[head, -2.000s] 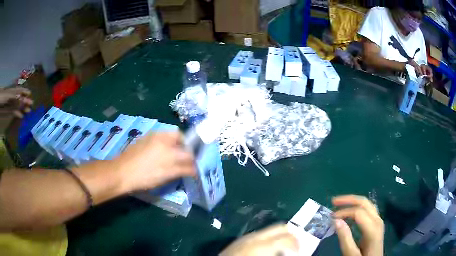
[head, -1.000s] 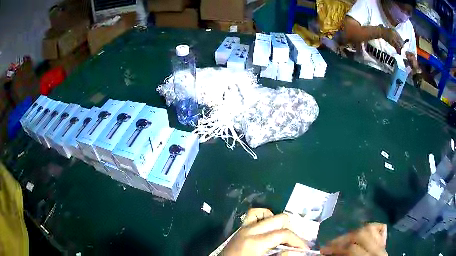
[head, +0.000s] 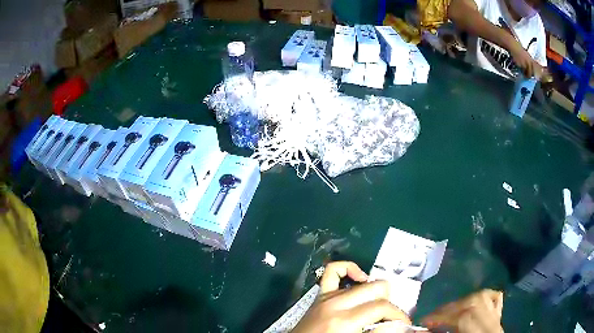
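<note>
An open white retail box [head: 398,250] stands at the near edge of the table with its flap up. A pale rounded insert shows in its mouth. My left hand [head: 352,302] is beside the box with fingers bent, closed on a flat white printed leaflet [head: 294,312] that sticks out to its left. A small dark spot shows under its fingers. My right hand [head: 470,312] is low at the box's right side, slightly blurred and cut off by the lower edge; what it holds, if anything, cannot be told.
Closed light-blue boxes [head: 225,195] stand in rows at left. White cords [head: 286,97], a speckled bag [head: 371,133] and a water bottle [head: 240,97] lie mid-table. More boxes [head: 355,49] are at the far side, others [head: 560,260] at right. A person [head: 505,39] holds a box.
The other person's arm over the left boxes has withdrawn. The box flaps now stand open, and the leaflet shows in my left hand. The view has shifted, and the far person's arm is lower.
</note>
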